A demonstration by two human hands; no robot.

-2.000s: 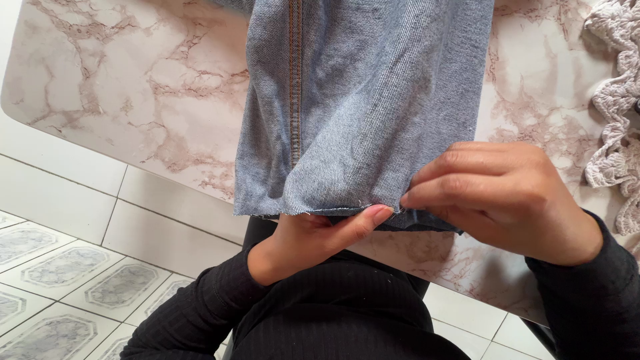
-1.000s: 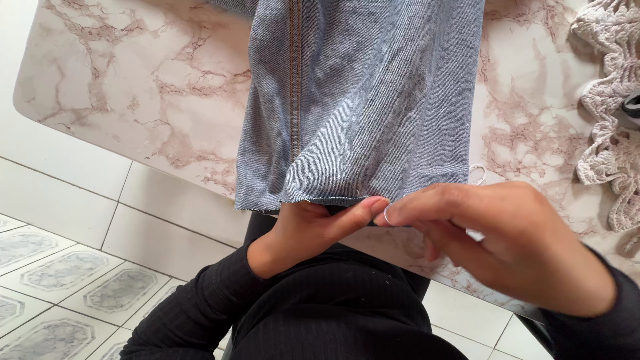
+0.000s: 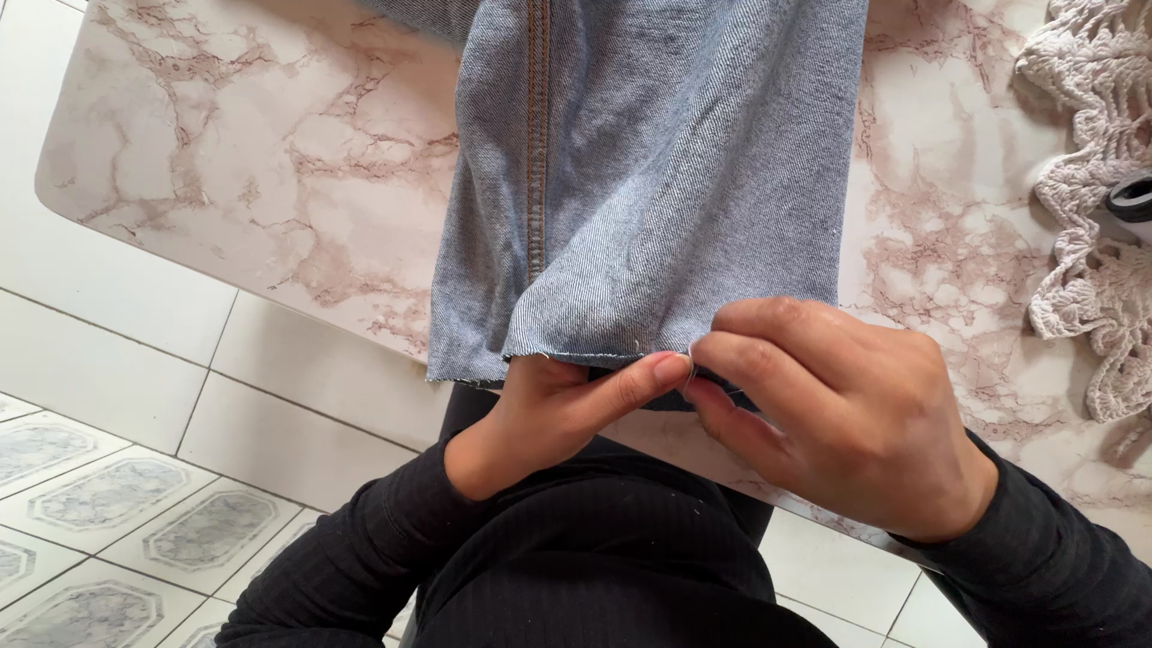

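A light blue denim trouser leg (image 3: 684, 180) with an orange-stitched seam lies over the table, its raw cut edge toward me. My left hand (image 3: 558, 414) holds that edge, with the fingers tucked inside the opening and the thumb along the rim. Close against the left thumb tip, my right hand (image 3: 819, 414) has its thumb and forefinger drawn near each other at the edge. A thin pale thread (image 3: 691, 360) shows at these fingertips. Whether a needle is between them cannot be made out.
The denim lies on a pink-veined marble-patterned table (image 3: 270, 162) with a rounded corner at the left. A cream crocheted cloth (image 3: 1071, 261) lies at the right, with a black rounded object (image 3: 1130, 198) on it, partly cut off. Tiled floor (image 3: 135, 504) shows beyond the table's near edge.
My right hand was a little away from the left thumb, a loop of thread by it, one second ago; now it is close at the denim's edge. The left hand keeps its hold.
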